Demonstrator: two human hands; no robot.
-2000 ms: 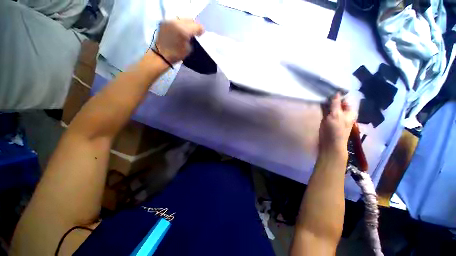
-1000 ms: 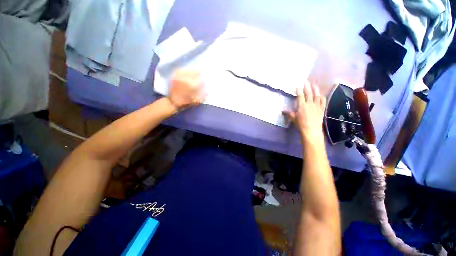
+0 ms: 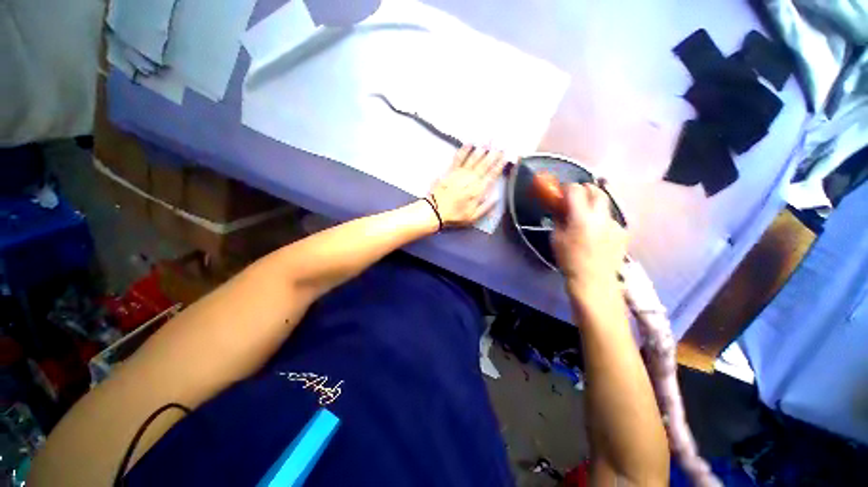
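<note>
A white garment panel [image 3: 333, 105] lies spread on the lavender pressing table, with a short dark seam line running toward its right end. My left hand [image 3: 469, 186] lies flat on the panel's right end, fingers spread, holding nothing. My right hand [image 3: 588, 228] grips the orange-brown handle of the steam iron [image 3: 533, 211]. The iron sits on the table just right of the panel's end, beside my left fingertips. Its pale wrapped hose [image 3: 659, 347] runs down from its rear past my right forearm.
Small black patches [image 3: 728, 109] overlap at the table's right. Stacked pale panels [image 3: 195, 43] lie at the far left. Crumpled grey-green cloth [image 3: 838, 48] is at the far right edge. Cardboard boxes [image 3: 162, 195] stand below the table's left side.
My left hand has moved right onto the panel's end. My right hand has left the panel and taken the iron's handle, and the iron is now closer to the panel. The panel lies flatter.
</note>
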